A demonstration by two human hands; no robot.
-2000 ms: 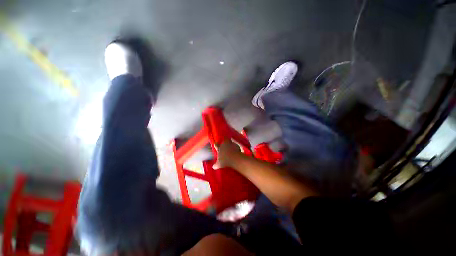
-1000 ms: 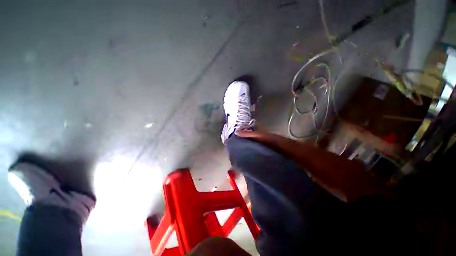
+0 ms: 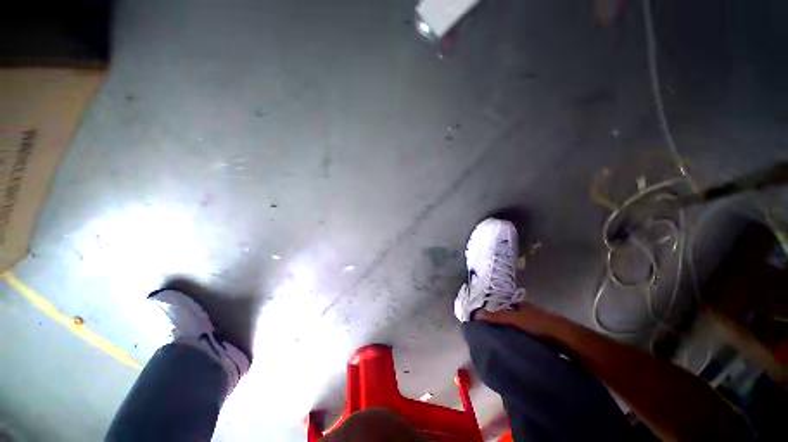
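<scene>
A red plastic stool (image 3: 371, 384) stands at the bottom centre between my legs, cut off by the lower edge. My right arm reaches in from the lower right, and my right hand (image 3: 529, 320) is at the trouser hem, beside the white shoe (image 3: 491, 266). Its fingers are not clear, so its grip cannot be told. A rounded, skin-toned shape overlaps the stool at the bottom edge; which body part it is cannot be told. No left-hand fingers show. The other white shoe (image 3: 186, 319) is on the floor at the lower left.
A brown carton (image 3: 52, 142) lies at the upper left, above a yellow floor line (image 3: 73, 326). A pale coiled hose (image 3: 644, 259) lies on the grey floor at right, beside dark, blurred objects. A small white object (image 3: 445, 13) is at the top edge.
Two seconds ago a hand was on the stool; now my right hand is at the trouser hem. The view has shifted, bringing the carton in at left. The stool sits lower in view.
</scene>
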